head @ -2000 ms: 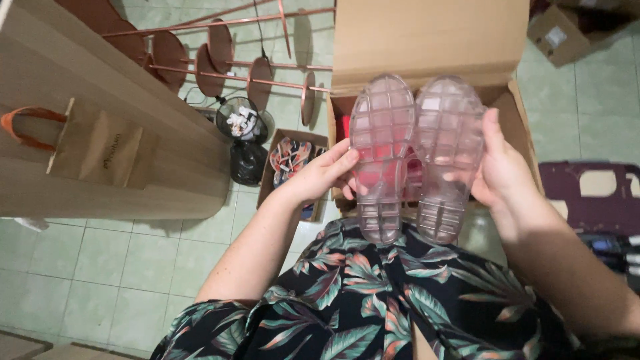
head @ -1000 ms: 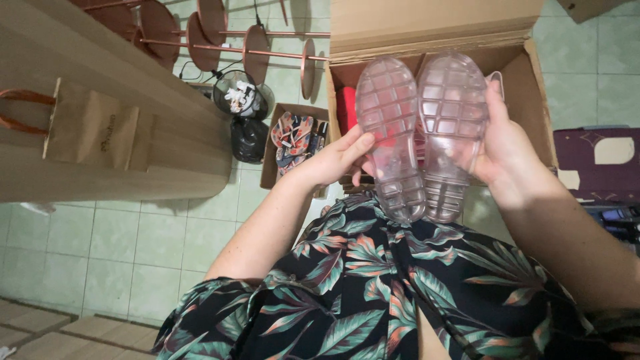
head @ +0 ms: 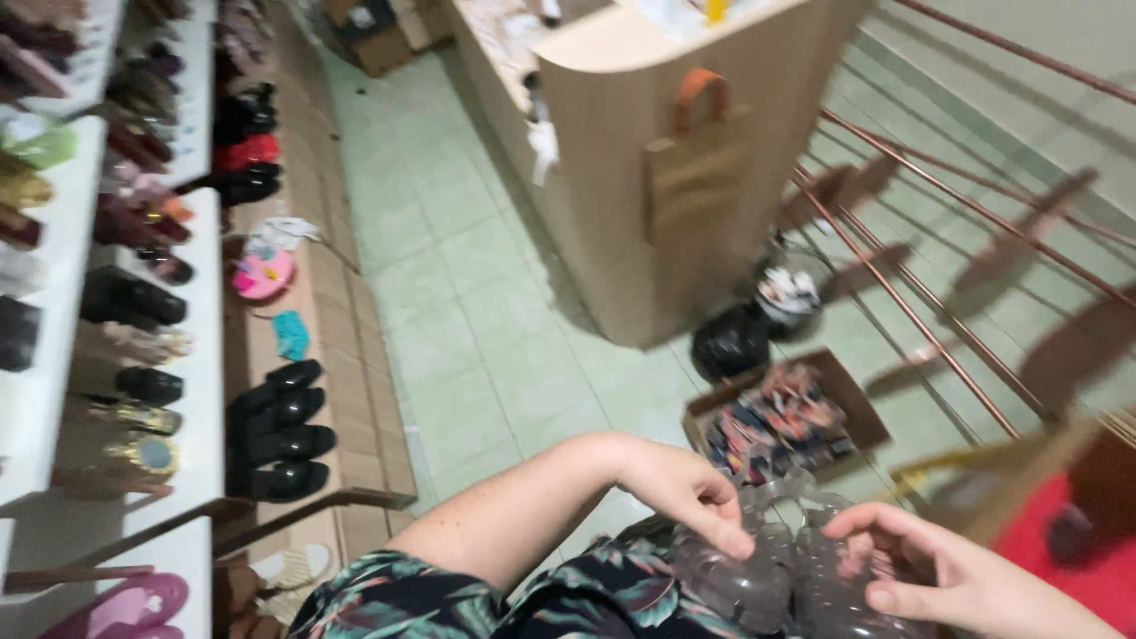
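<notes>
A pair of clear plastic jelly shoes [head: 741, 581] lies low in the view, just above the leaf-patterned clothing on my lap. My left hand [head: 688, 497] holds the left shoe, its thumb and fingertips on the upper. My right hand [head: 919, 564] is at the right shoe with curled, spread fingers; blur hides how firmly it grips. The openings of both shoes point away from me. Behind them on the floor stands a cardboard box [head: 865, 413] full of patterned items.
White shelves [head: 209, 355] with many shoes line the left side, above a wooden ledge holding black shoes [head: 284, 435]. A wooden counter [head: 612, 204] with a paper bag [head: 697, 182] stands ahead. Copper-coloured racks [head: 941, 328] are at the right, near a black plastic bag [head: 729, 342].
The view has swung far to the left, bringing in the shelves. The clear shoes, earlier held with their soles facing me, are now turned with their uppers showing.
</notes>
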